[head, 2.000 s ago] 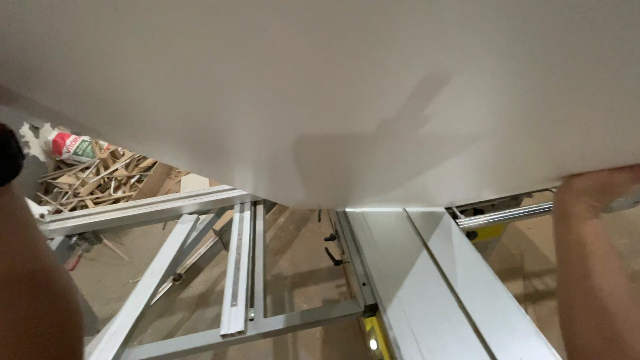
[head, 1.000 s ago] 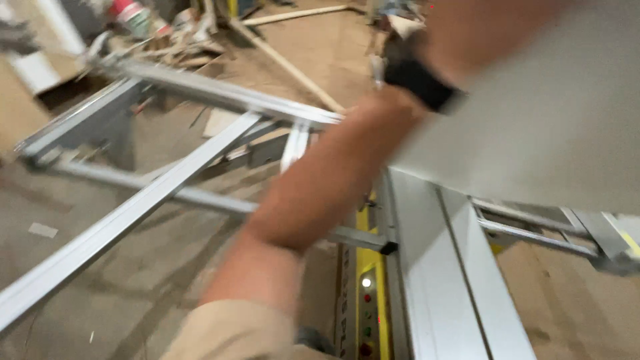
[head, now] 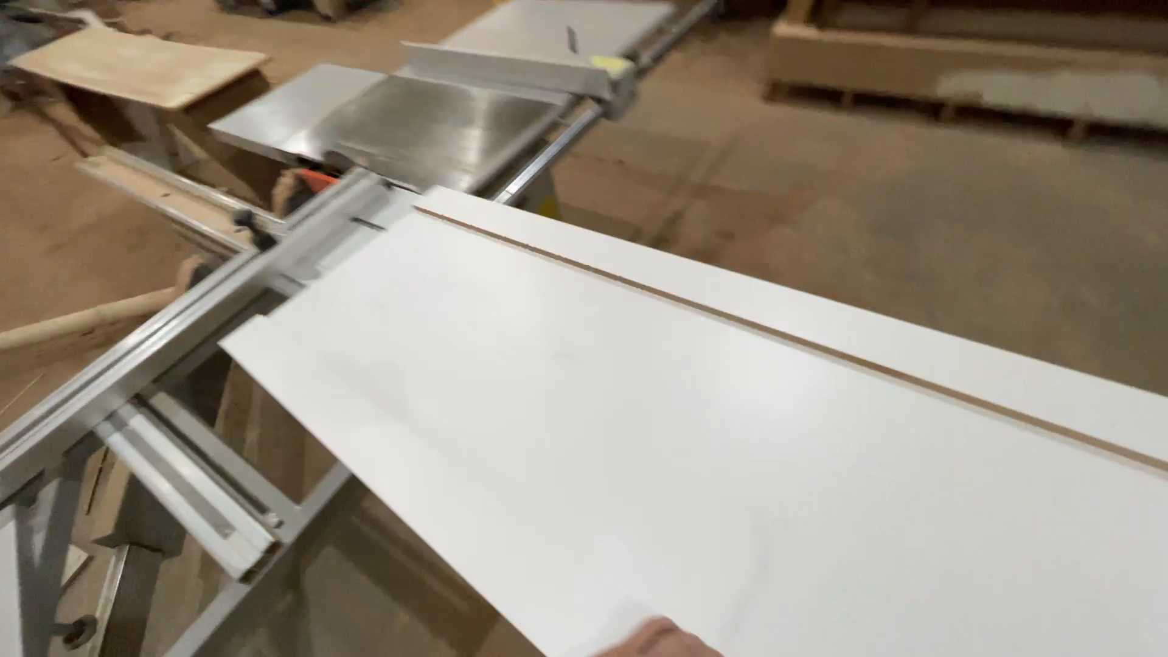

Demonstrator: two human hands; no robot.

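Note:
A large white board [head: 639,392] stretches from the saw's sliding table to the lower right. Along its far side runs a thin brown line, with a white strip [head: 803,315] beyond it; whether that is a second board is unclear. What looks like my left hand [head: 662,639] shows only as blurred fingers at the bottom edge, against the board's surface; its grip is hidden. My right hand is out of view. The board's far left end lies by the aluminium frame [head: 192,342] of the sliding table.
Beyond the board stands the panel saw's metal table [head: 438,128] with its rip fence [head: 511,68] and guide rail [head: 552,151]. A wooden-topped table [head: 137,66] is at upper left. A long wooden crate [head: 967,78] sits at upper right. A pale pole [head: 87,319] is at left.
The view has swung widely. The white board, which filled the upper view at first, now shows its broad face lower down, with the saw table beyond. The forearm with a dark wristband has left view.

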